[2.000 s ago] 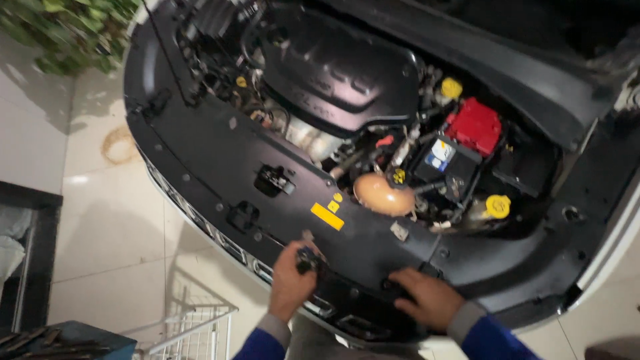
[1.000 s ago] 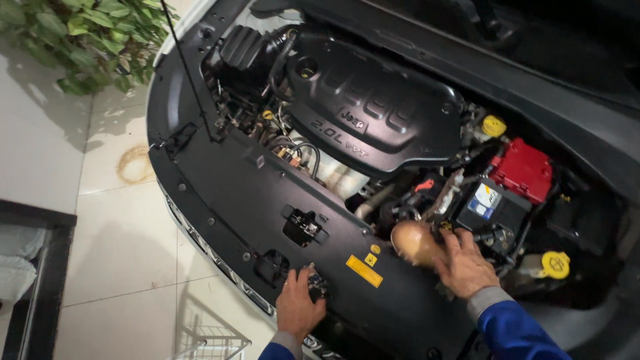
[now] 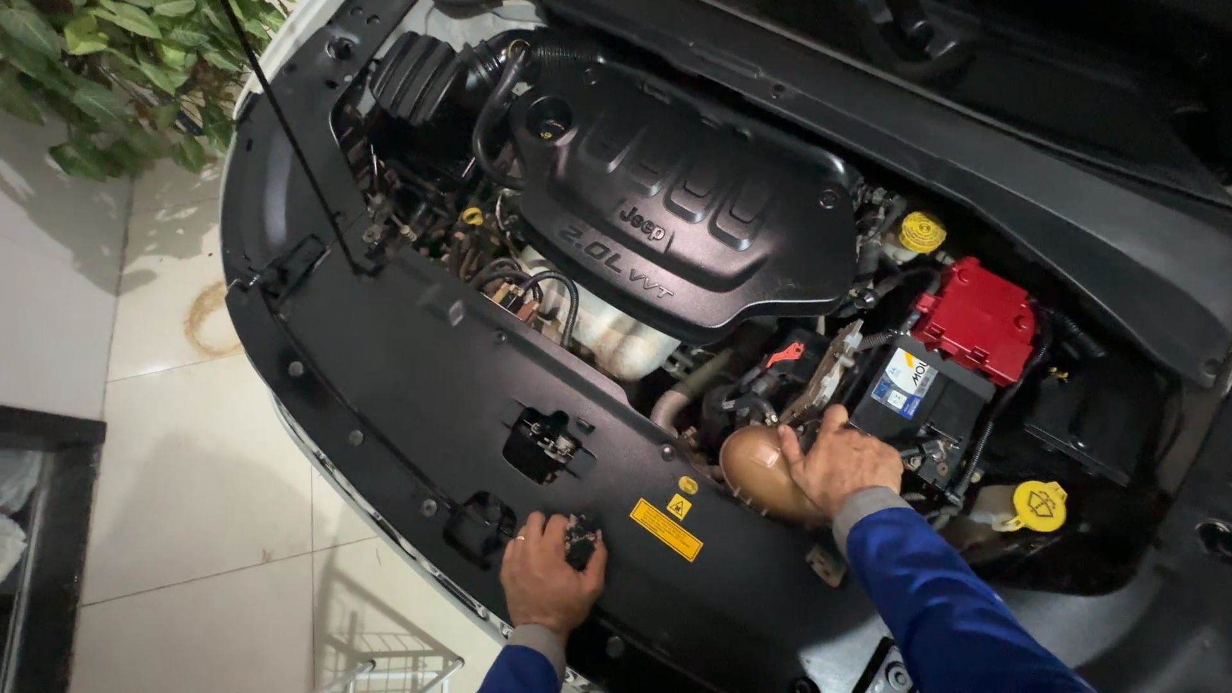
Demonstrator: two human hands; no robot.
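My left hand (image 3: 553,573) rests on the black radiator support cover (image 3: 385,385), its thumb and fingers around a small dark part (image 3: 581,542) whose kind I cannot tell. Up and right of it, my right hand (image 3: 842,462) touches the brown coolant reservoir (image 3: 765,472), thumb on its side and fingers spread toward the battery (image 3: 924,395). A latch opening (image 3: 547,445) with a metal mechanism inside lies in the cover above my left hand. Yellow warning labels (image 3: 666,529) sit between my two hands.
The black engine cover (image 3: 674,192) fills the upper middle. A red battery terminal cover (image 3: 977,318) and a yellow washer fluid cap (image 3: 1039,505) are at the right. A thin hood prop rod (image 3: 289,135) stands at the left. A wire rack (image 3: 399,664) is on the floor below.
My right hand has moved from the front edge of the cover up to the coolant reservoir. My left hand still has the dark part. The view has shifted.
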